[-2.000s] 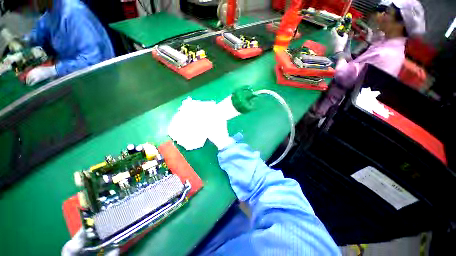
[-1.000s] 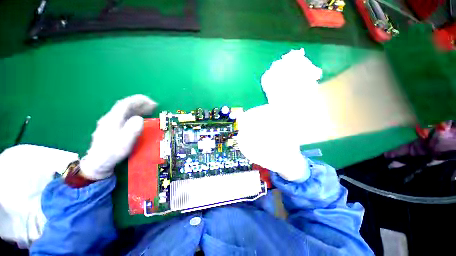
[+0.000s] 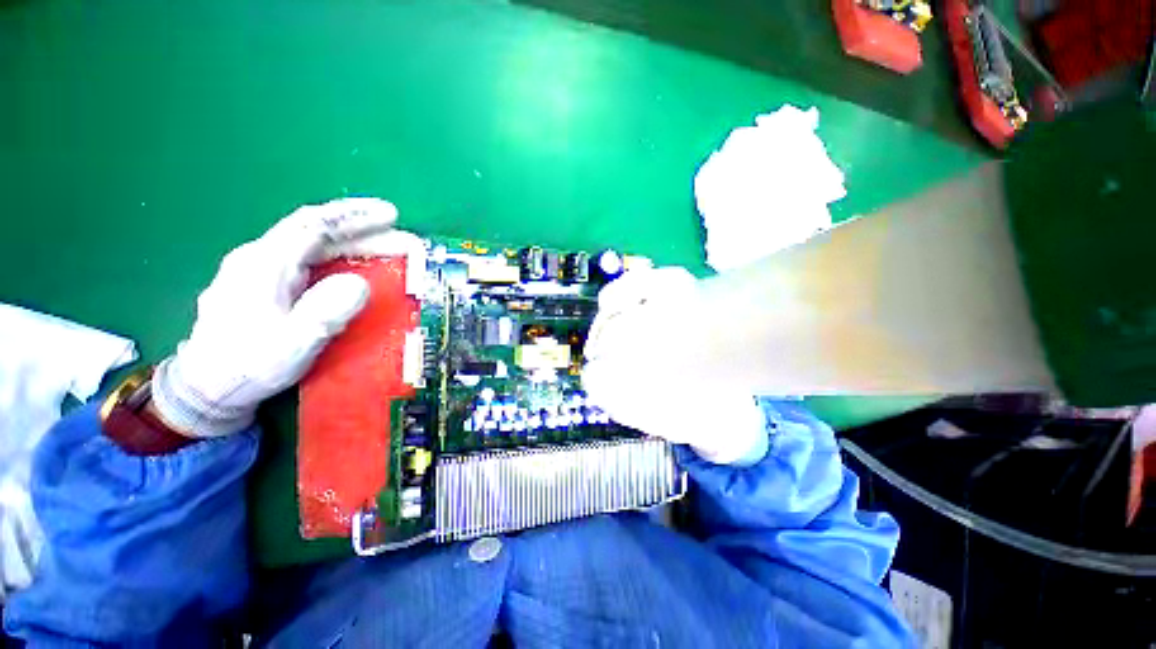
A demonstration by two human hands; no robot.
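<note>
A green circuit board with a ribbed silver heatsink along its near edge lies on a red pad, which shows at its left. My gloved left hand grips the pad's upper left edge, thumb on top. My gloved right hand holds the thick translucent glue barrel over the board's right side. The barrel's green cap points right, close to the camera. The barrel's tip is hidden by the overexposed hand.
A crumpled white cloth lies beyond my right hand. Another white cloth lies at the left. Boards on red pads stand on the dark conveyor at the upper right. A clear hose runs at the lower right beside black bins.
The board and pad sit slightly farther left and higher in view. My left hand has closed on the pad's edge. My right hand, with the barrel, has moved slightly; the cloth shows more clearly.
</note>
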